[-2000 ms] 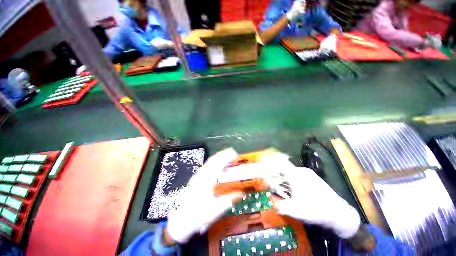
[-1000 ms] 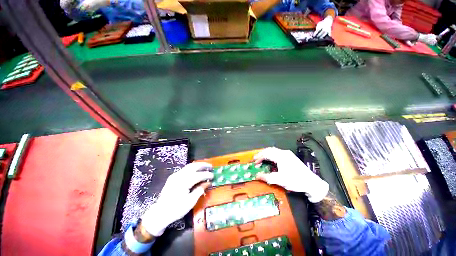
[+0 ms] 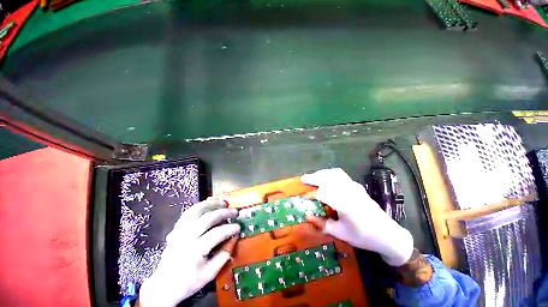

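Note:
The orange-brown fixture (image 3: 288, 238) lies in front of me. A green circuit board (image 3: 277, 216) is at its top recess, held at both ends by my hands. A second board (image 3: 287, 271) lies in the middle recess, and only the edge of a third shows at the bottom. My left hand (image 3: 195, 249), in a white glove, has its fingers on the top board's left end. My right hand (image 3: 357, 216), gloved with bare fingertips, grips the right end. Whether the board is fully seated is hard to tell.
A black screw tray (image 3: 203, 198) with silvery screws lies left, with a red board (image 3: 45, 228) beyond it. A black electric screwdriver (image 3: 385, 192) lies right of the fixture, beside shiny ribbed sheets (image 3: 481, 174) and a tan strip (image 3: 434, 198). A metal upright (image 3: 54, 123) stands at left.
The view has tilted down, so the far workers and box have left it. My hands stay on the top board. The middle recess, earlier glaring pale, now clearly shows a green board.

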